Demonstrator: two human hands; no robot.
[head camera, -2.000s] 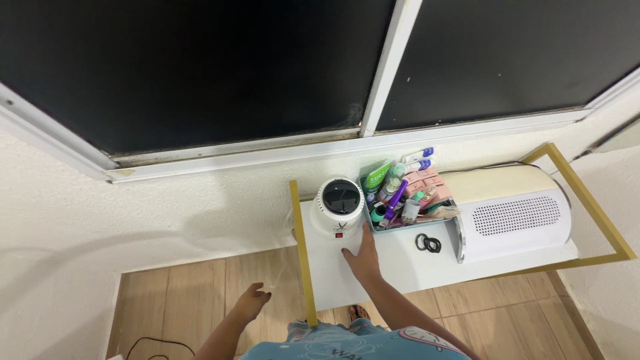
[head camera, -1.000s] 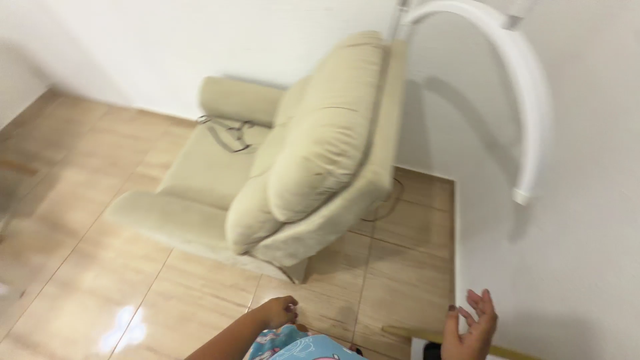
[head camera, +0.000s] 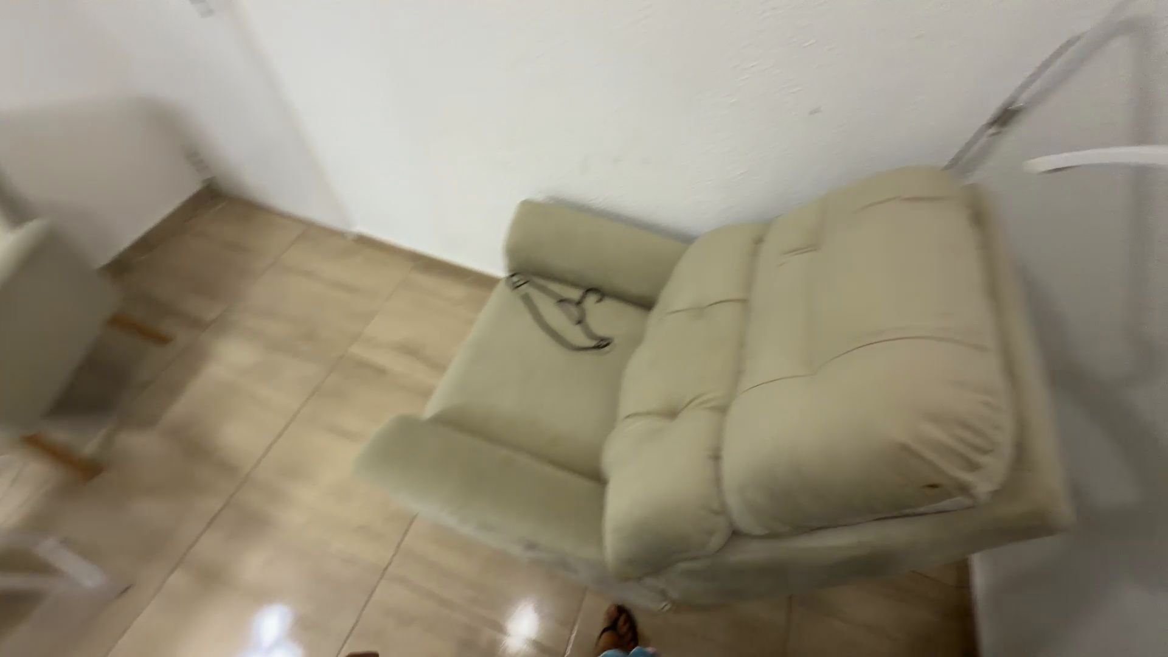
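A beige upholstered armchair (head camera: 803, 383) fills the middle and right of the view, its back toward the right. On its seat lies a dark clothes hanger (head camera: 570, 315). Only a small sliver of skin shows at the bottom edge, left of my foot; it may be part of my left hand, but its fingers are hidden. My right hand is outside the frame. My sandaled foot (head camera: 619, 628) stands on the tiled floor just below the armchair.
A blurred pale chair (head camera: 46, 319) with wooden legs stands at the left. White walls (head camera: 438, 109) run behind the armchair. A white curved bar (head camera: 1095, 157) and a metal pole (head camera: 1004, 114) are at the upper right.
The view has swung from the window and the narrow table to the armchair. Both hands, seen in the earlier frames, have dropped almost or fully out of view.
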